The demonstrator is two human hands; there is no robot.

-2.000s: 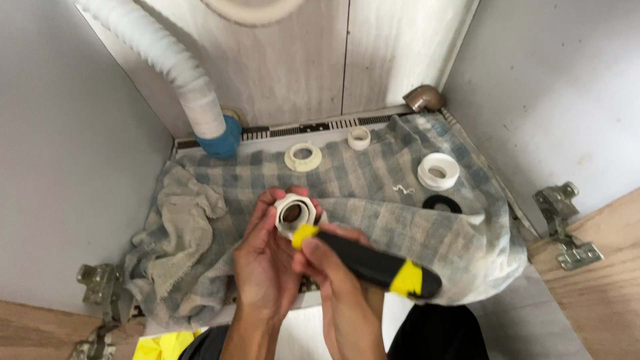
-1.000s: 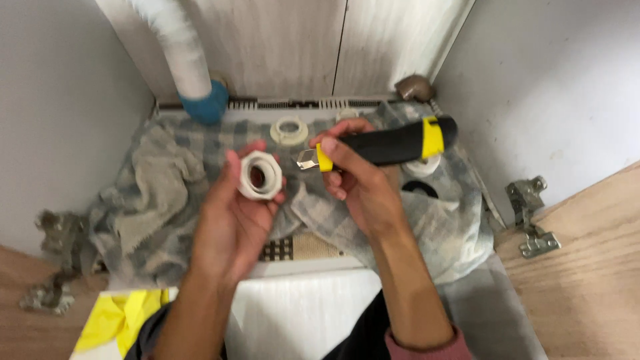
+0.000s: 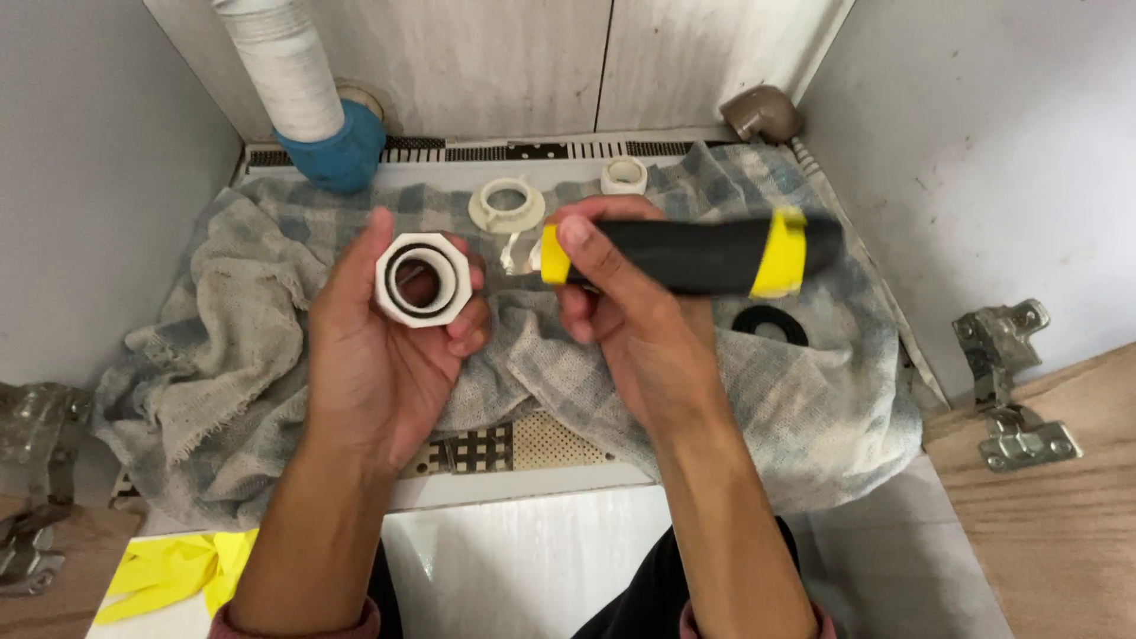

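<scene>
My left hand [image 3: 390, 337] grips a white octagonal plastic pipe fitting [image 3: 453, 282], its round opening facing the camera. To its right, my right hand [image 3: 635, 302] holds a black and yellow utility knife [image 3: 692, 256] nearly level, thumb on the yellow front end. The knife's tip points left toward the fitting, with a gap between them, and is blurred. Behind the hands, a cream flanged plastic ring [image 3: 486, 217] and a small white plastic ring [image 3: 624, 176] lie on a checked grey cloth [image 3: 568, 355]. A black rubber washer [image 3: 770, 321] rests right of my right wrist.
A white corrugated hose [image 3: 284, 71] runs into a blue connector [image 3: 333, 155] at the back left. A brown pipe elbow [image 3: 761, 114] sits at the back right. Metal cabinet hinges [image 3: 1003, 346] flank both sides. Yellow material [image 3: 169, 568] lies at the lower left.
Two seconds ago the knife was against the fitting; one second ago they were apart, as now. The knife has since turned to nearly level.
</scene>
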